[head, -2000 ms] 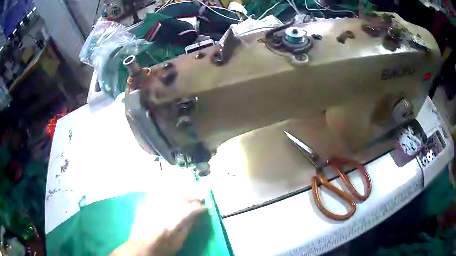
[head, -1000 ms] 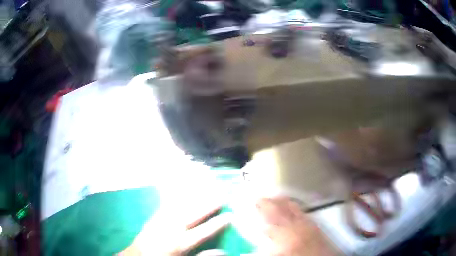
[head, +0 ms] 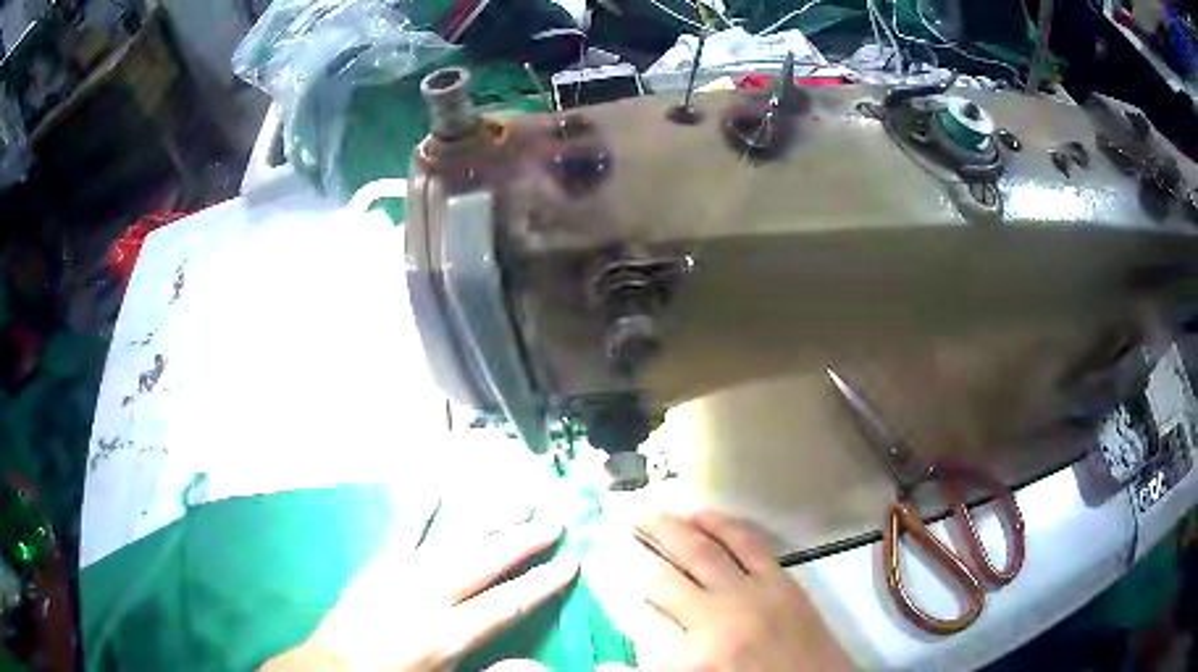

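Green fabric (head: pixel 223 578) lies on the white table in front of the sewing machine and looks nearly white under the lamp. My left hand (head: pixel 447 584) lies on the fabric, fingers pointing toward the needle area; glare washes out part of it. My right hand (head: pixel 723 591) lies beside it on the right, fingertips spread on the cloth just in front of the presser foot area (head: pixel 565 460). Both hands are cut off by the bottom edge. The needle itself is lost in the glare.
The beige machine arm (head: pixel 841 263) spans the picture. Scissors with orange-brown handles (head: pixel 935 558) lie under it at the right, blades pointing up-left. A crumpled clear plastic bag (head: pixel 322 66) is behind the left end. A patterned item (head: pixel 1140 453) sits at the table's right.
My right hand, absent two seconds ago, is on the cloth to the right of my left hand. The view has shifted, so the machine appears further right. The scissors stay under the arm.
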